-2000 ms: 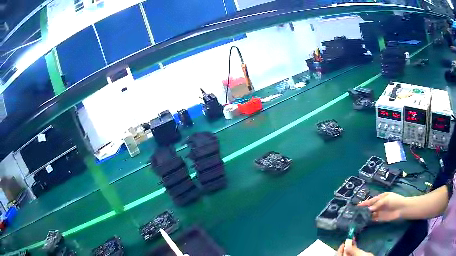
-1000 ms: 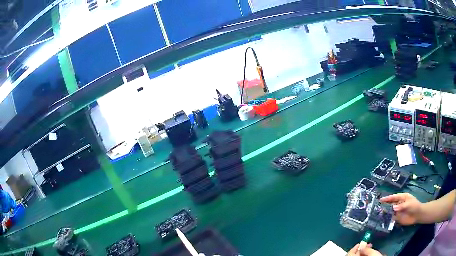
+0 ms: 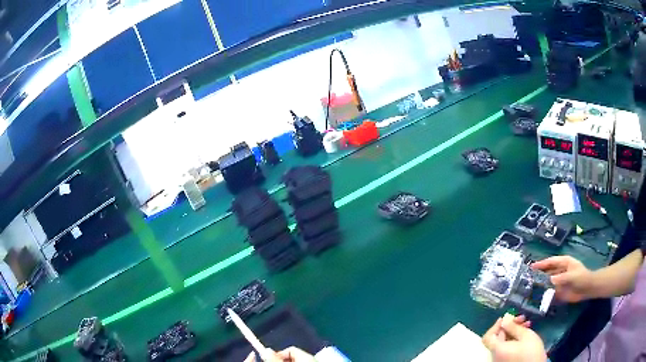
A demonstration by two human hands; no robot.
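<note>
My right hand [image 3: 292, 355] is at the bottom edge, partly cut off, with its fingers closed on a pale pen-like stick [image 3: 248, 335]. The stick points up and left, and its tip overlaps the near edge of a dark circuit-board assembly [image 3: 246, 301]; I cannot tell if they touch. A black tray [image 3: 280, 334] lies flat just behind the stick. My left hand is not in view. Other board assemblies [image 3: 171, 341] lie to the left and further along the bench [image 3: 404, 207]. A white sheet [image 3: 453, 345] is at the bottom, right of my hand.
A neighbour's hands [image 3: 567, 277] handle an open grey-black housing [image 3: 499, 277] at right, near more housings [image 3: 542, 223]. Power supplies [image 3: 575, 150] with red digits, leads and a white card [image 3: 565, 198] stand behind. Two black stacks [image 3: 312, 208] stand mid-bench. A rail [image 3: 283, 53] crosses above.
My fingers have come into view on the stick at the bottom edge. The neighbour's housing has been lifted and opened out, and a white piece now shows on it. The view has shifted slightly.
</note>
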